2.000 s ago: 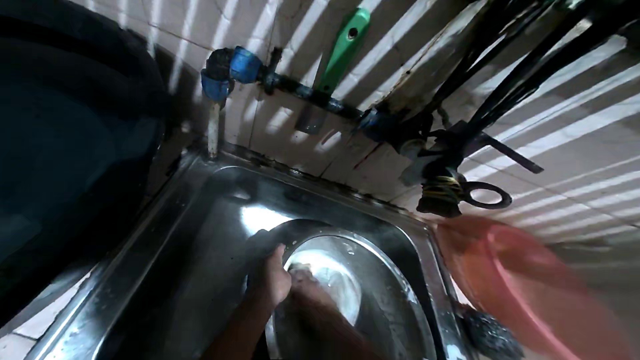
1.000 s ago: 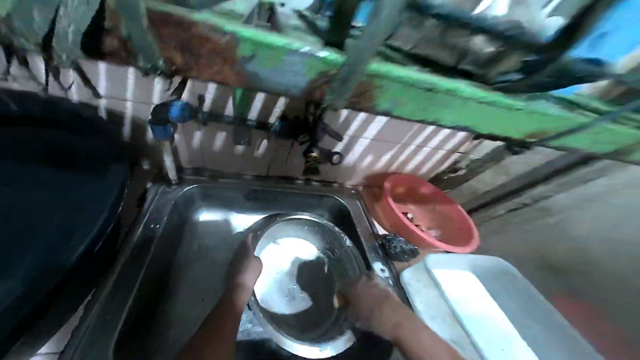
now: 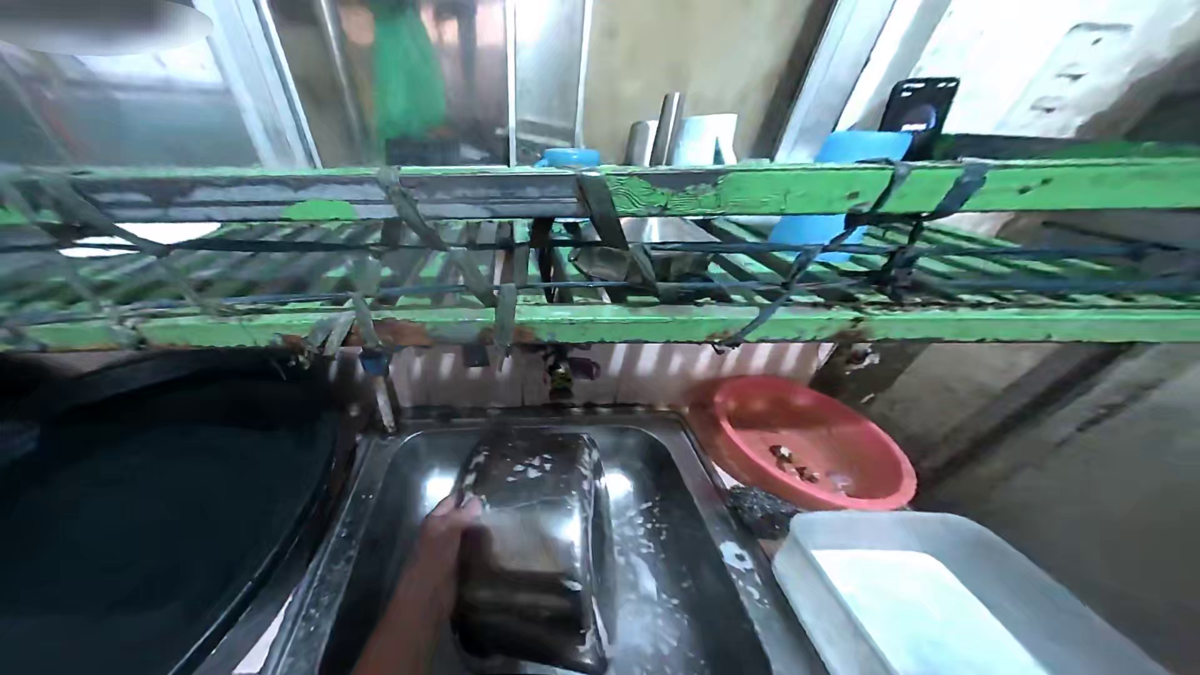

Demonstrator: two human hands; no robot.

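Note:
My left hand point(image 3: 448, 534) grips the left rim of a shiny metal pot or deep bowl point(image 3: 530, 553), which is tipped on its side in the stainless steel sink point(image 3: 675, 562). Whitish suds or wet spots cling to the pot's wall and to the sink floor right of it. My right hand does not show; whether it is behind the pot or below the frame, I cannot tell.
A green slatted rack point(image 3: 656, 323) spans the wall above the sink. A large dark tub point(image 3: 159, 525) stands left. Right are a red plastic basin point(image 3: 816, 441) with scraps, a dark scouring pad point(image 3: 761, 511) and a whitish tray point(image 3: 937, 534).
The metal vessel has gone from lying face up to standing tipped on its side. My right hand, on its right side a second ago, has left view. The view has tilted up to the rack.

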